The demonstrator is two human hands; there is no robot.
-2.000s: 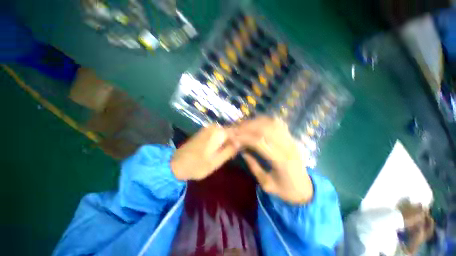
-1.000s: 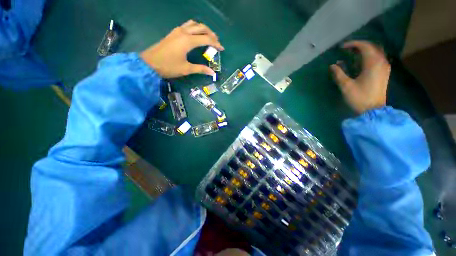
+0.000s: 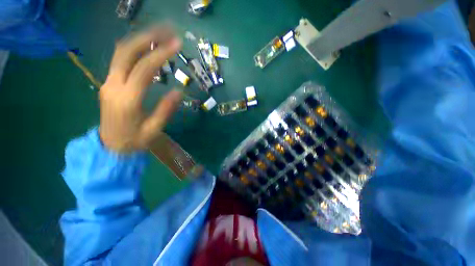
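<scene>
My left hand (image 3: 133, 91) is blurred, with fingers spread over the left edge of a loose group of units; no held object can be seen. My right hand is out of the picture; only its blue sleeve shows at the right. Several narrow clear-and-silver units with white-and-yellow tabs lie on the green mat, such as one unit (image 3: 232, 107) below the group and another unit (image 3: 270, 51) beside the metal upright. A clear blister tray (image 3: 276, 120) with rows of black-and-orange parts lies at an angle in front of me, near my jacket.
A pale metal upright (image 3: 359, 31) with a screwed base plate (image 3: 307, 32) rises at the upper right. Another person's blue sleeve (image 3: 31, 26) is at the upper left. Two more units lie by the top edge. A brown strip (image 3: 174, 156) lies left of the tray.
My left hand has moved left and is away from the unit it was touching. My right hand has gone out of the picture as its arm reached up. The view has shifted.
</scene>
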